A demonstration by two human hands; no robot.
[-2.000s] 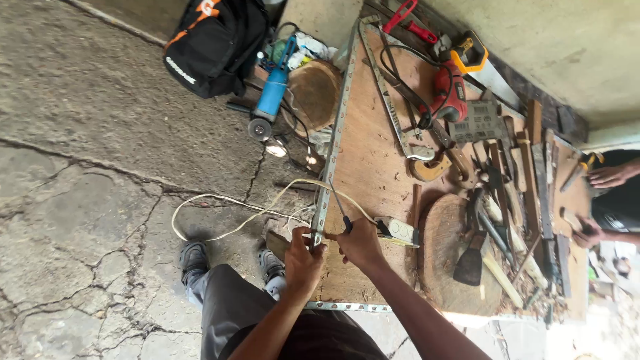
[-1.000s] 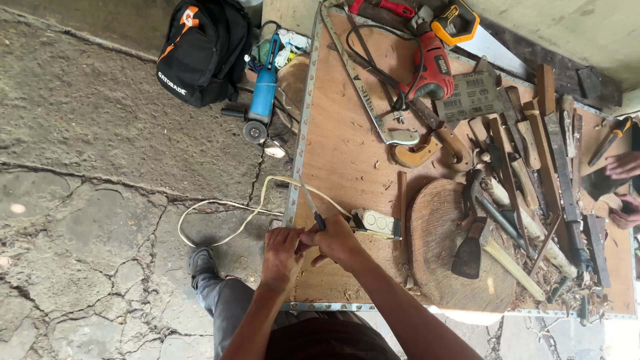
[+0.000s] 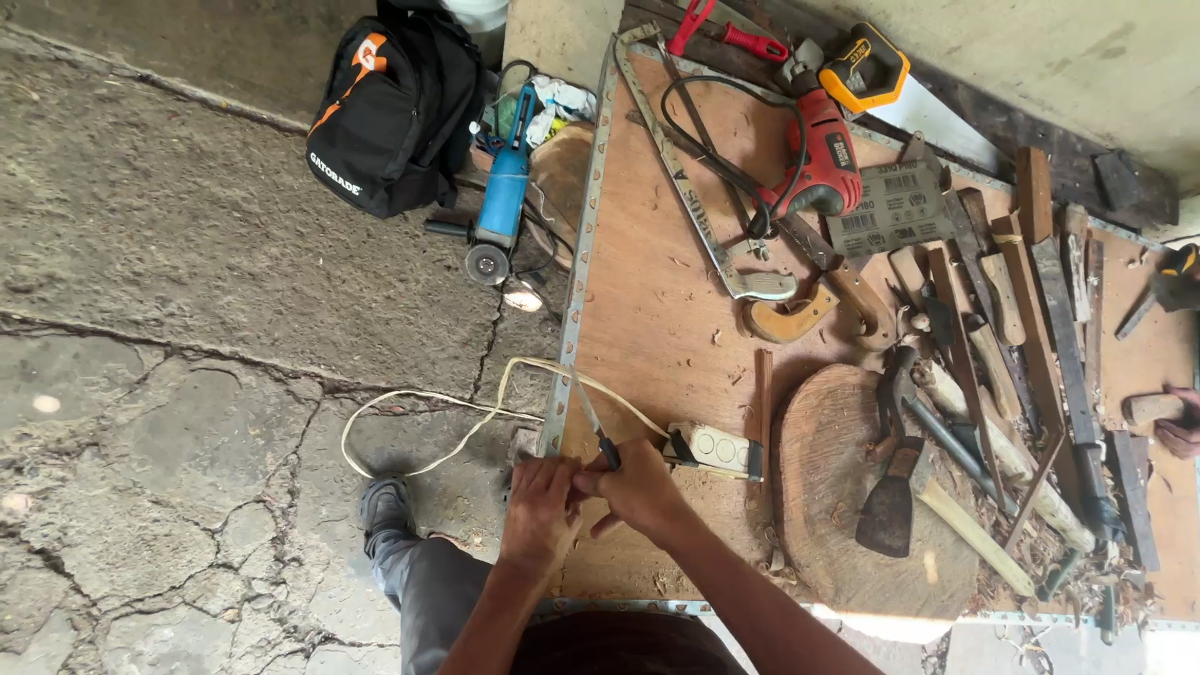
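My right hand (image 3: 642,487) grips the dark handle of a thin-bladed knife (image 3: 592,412), whose blade points up and away along the table's left edge. My left hand (image 3: 542,511) is closed at that edge, close against the right fingertips; whatever it holds is hidden by its fingers. Just right of my right hand lies a white power outlet box (image 3: 714,448). Its pale cord (image 3: 511,375) crosses the table edge beyond the blade and loops over the floor.
A round wood slab (image 3: 825,506) bears a wide-bladed scraper (image 3: 889,506). Chisels, hammers and wood strips (image 3: 1041,347) crowd the right. Beyond lie a hacksaw (image 3: 689,197), a red drill (image 3: 825,159) and a handsaw (image 3: 867,70). A blue angle grinder (image 3: 506,197) and a backpack (image 3: 375,122) stand left. Another person's hand (image 3: 1177,422) is far right.
Both hands stay together at the table's left edge, with the knife still in my right hand. The other person's hand at the far right has shifted. The view has moved somewhat.
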